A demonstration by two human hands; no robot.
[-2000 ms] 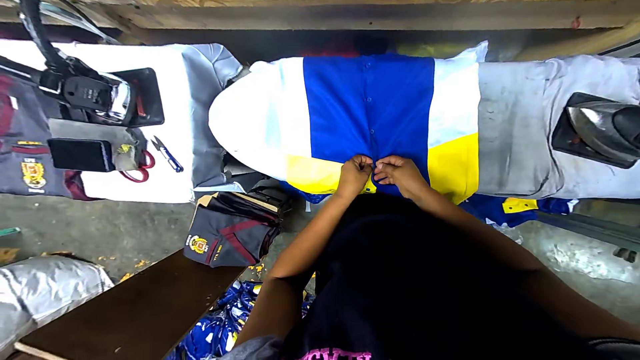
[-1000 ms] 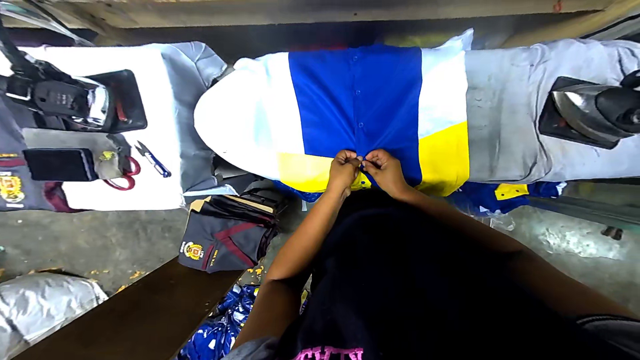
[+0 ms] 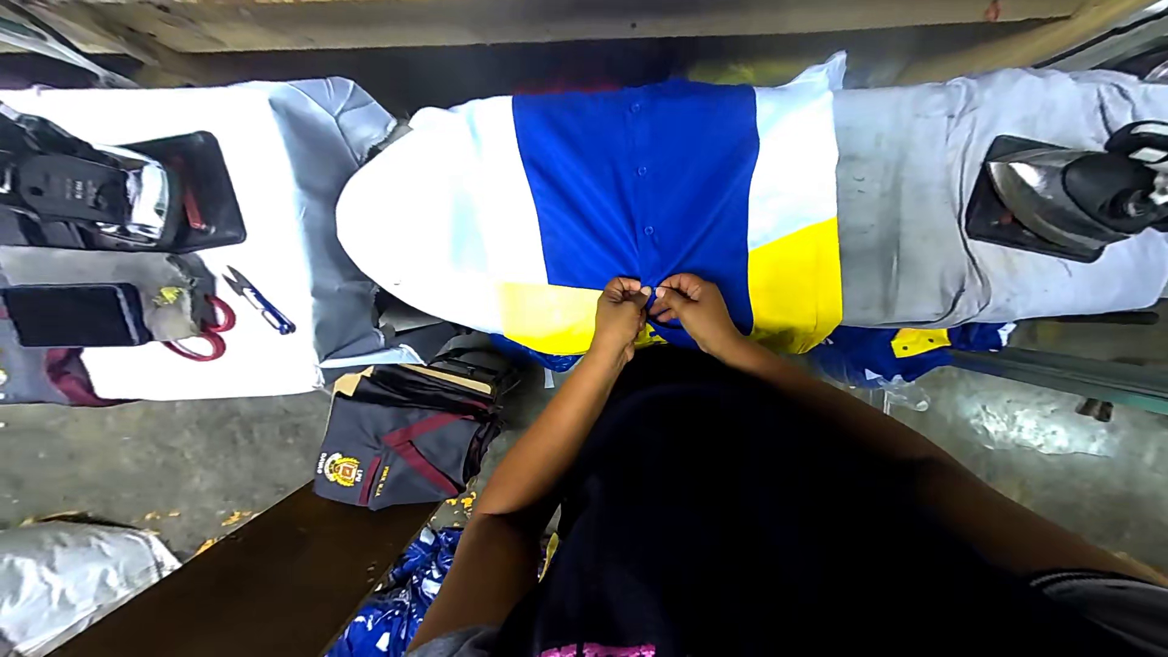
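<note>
A blue, white and yellow buttoned shirt [image 3: 693, 173] lies front up over the padded ironing board [image 3: 894, 210], its button placket running down the middle. At the shirt's near part, my left hand [image 3: 622, 315] pinches the placket fabric between thumb and fingers. Close beside it on the right, my right hand [image 3: 698, 310] grips the same placket, the fingertips of both hands almost touching. Several buttons show in a line above my fingers. The fingers hide the button or buttonhole between them.
At right, a steam iron [image 3: 1068, 196] rests on a dark pad. The left table [image 3: 274, 365] bears another iron [image 3: 82, 187], a phone [image 3: 78, 315], red-handled scissors [image 3: 205, 338] and thread snips [image 3: 260, 299]. Folded dark garments [image 3: 392, 447] lie on a brown bench [image 3: 265, 557] at lower left.
Both hands stay at the shirt's placket, and their fingertips have shifted slightly. The shirt lies much as before.
</note>
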